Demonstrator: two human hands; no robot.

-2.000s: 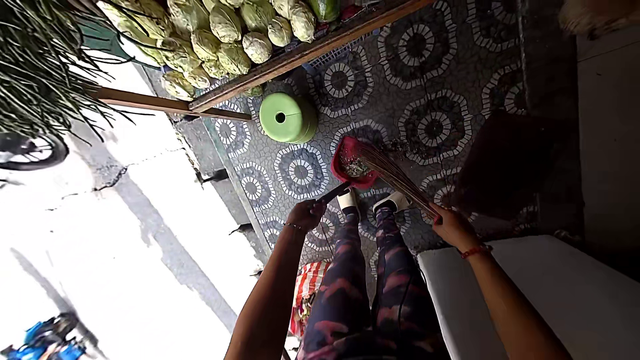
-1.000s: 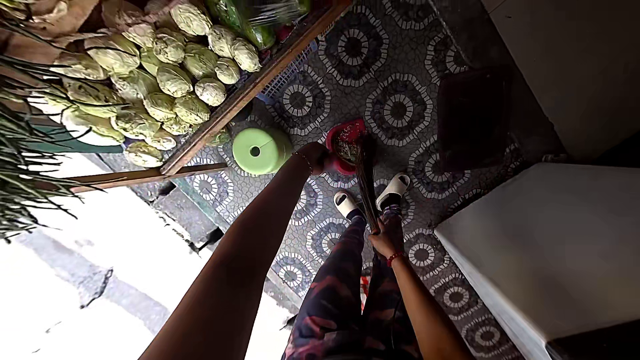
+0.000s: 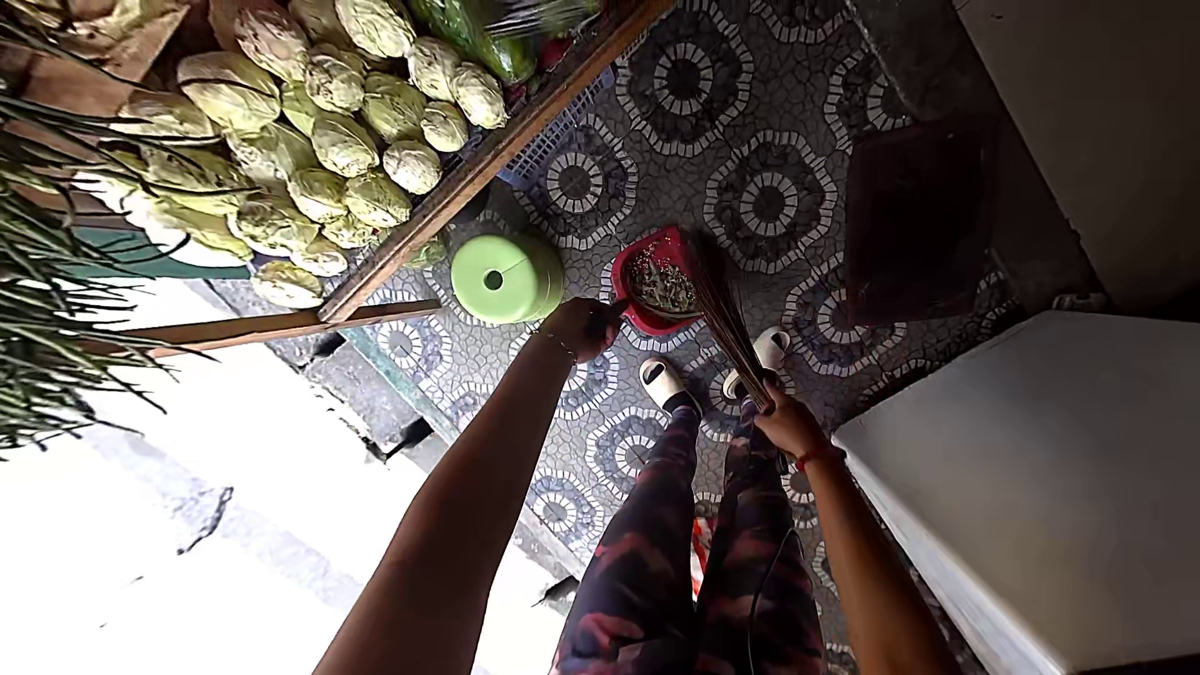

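Note:
My left hand (image 3: 592,329) is closed on the dark handle of a red plastic dustpan (image 3: 679,246), beside the green stool. Small debris (image 3: 662,279) lies in the pan. In my right hand (image 3: 790,422) is the bound end of a stick broom (image 3: 727,323); its thin bristles reach up to the right edge of the dustpan. Whether the bristle tips touch the pan's inside I cannot tell. Both hands are above my feet in light-coloured slides (image 3: 662,382).
A light green plastic stool (image 3: 489,276) stands left of the dustpan. Cabbage-like vegetables (image 3: 345,143) fill a stand with a wooden edge (image 3: 497,157). A dark red mat (image 3: 919,220) lies at right, above a large white box-like surface (image 3: 994,469). Sunlit pavement is at lower left.
Two seconds ago my hands were farther apart and the broom slanted more to the right. My left hand has since moved up beside the stool. The view has shifted toward the vegetable stand.

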